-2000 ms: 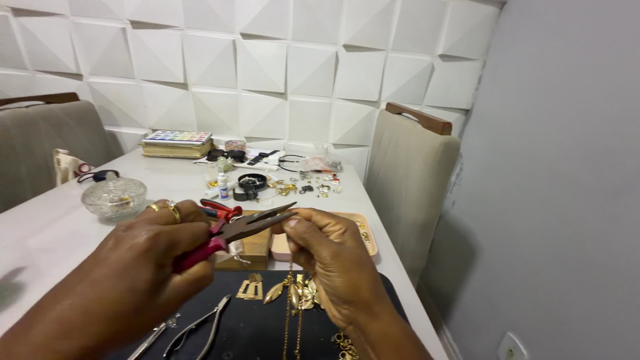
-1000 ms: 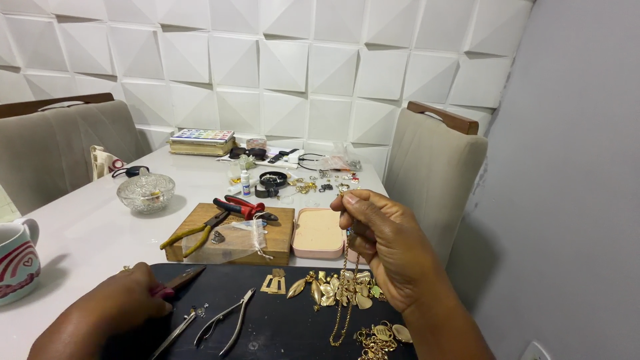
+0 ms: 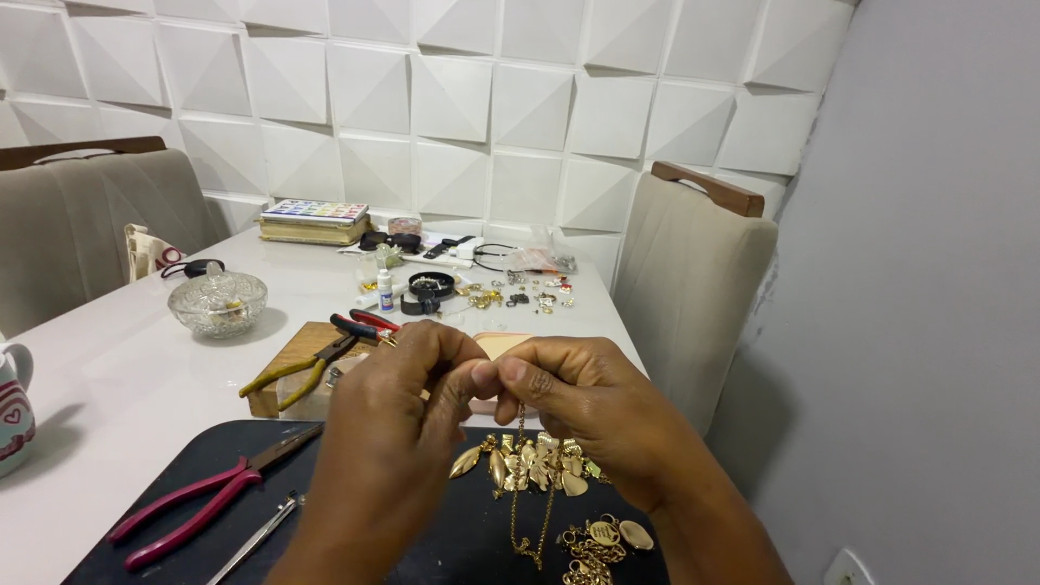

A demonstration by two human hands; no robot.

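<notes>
My left hand and my right hand meet fingertip to fingertip above a black mat. A gold-coloured chain hangs in a loop from the right fingers. The left thumb and finger are pinched at the same spot; whatever lies between them is too small to tell. Long-nose pliers with pink handles lie on the mat, left of my left hand, with metal tweezers beside them. Gold-coloured pendants and a pile of chains and charms rest beneath and beside the hanging chain.
A wooden block carries yellow-handled pliers and red-and-black pliers. A pink-rimmed tray is partly behind my hands. Farther back are a lidded glass bowl, a small bottle and loose jewelry parts. A mug stands left.
The pink-handled pliers, in my left hand two seconds ago, now lie on the mat. My left hand has come up from the mat to meet my right hand.
</notes>
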